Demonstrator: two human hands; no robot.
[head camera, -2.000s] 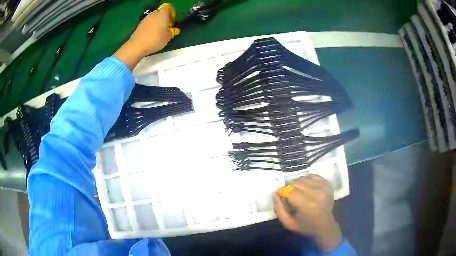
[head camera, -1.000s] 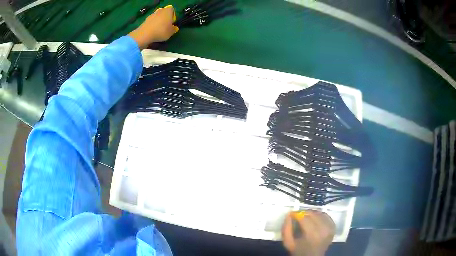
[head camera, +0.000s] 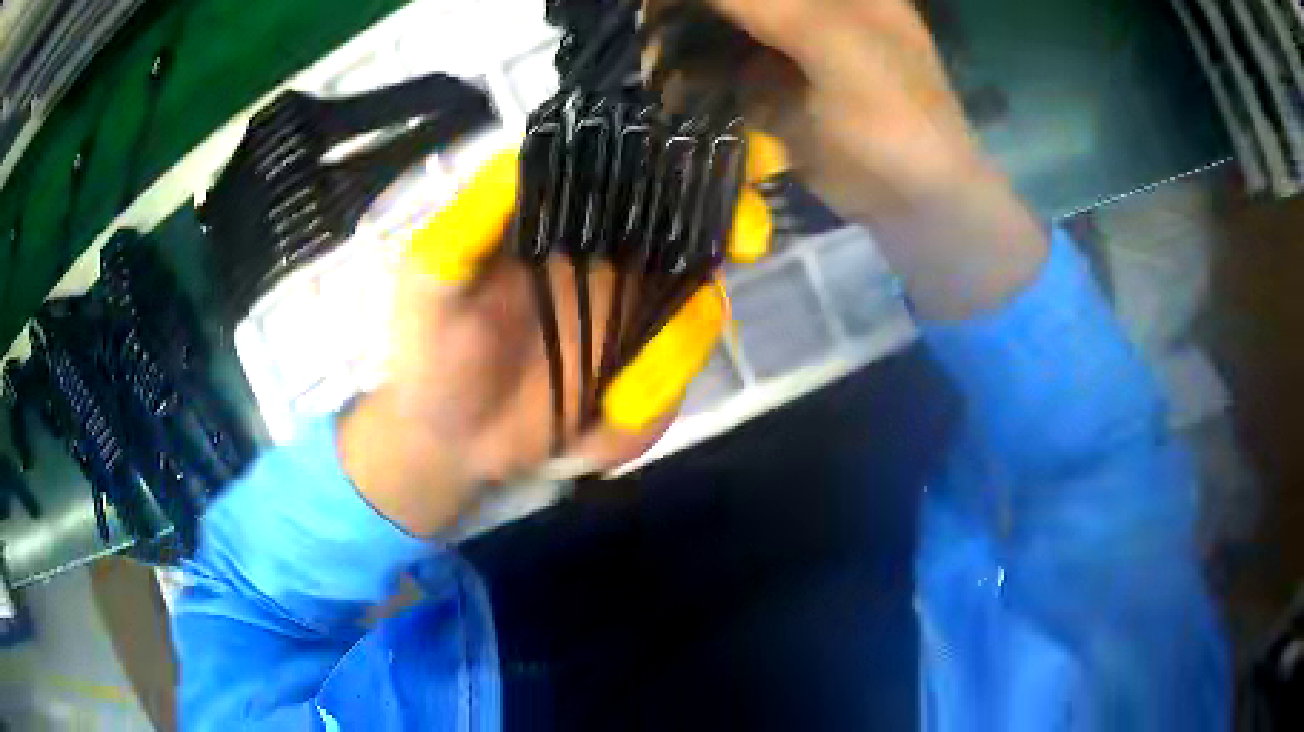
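Note:
A bundle of black cable assemblies (head camera: 629, 193) is held up close to me over the tray, slim middles side by side and thin leads running down. My left hand (head camera: 486, 336), with yellow finger cots, grips it from below and at its sides. My right hand (head camera: 851, 107) is blurred and closes on its upper right side; its fingertips are partly hidden. The white compartment tray (head camera: 822, 308) lies behind and below the hands. A fan of black assemblies (head camera: 293, 179) lies on its left part. The rest of the tray is largely covered by the hands and bundle.
Piles of black assemblies (head camera: 122, 393) lie on the table left of the tray. The green conveyor (head camera: 86, 136) with thin dark pieces runs at the upper left. Stacked trays (head camera: 1251, 86) stand at the upper right, and more pale tray edges (head camera: 50, 50) show at the upper left.
My left hand has come back from the belt with a bundle and now holds it in front of me. My right hand has left the tray's near edge and moved up to the bundle. The view has shifted.

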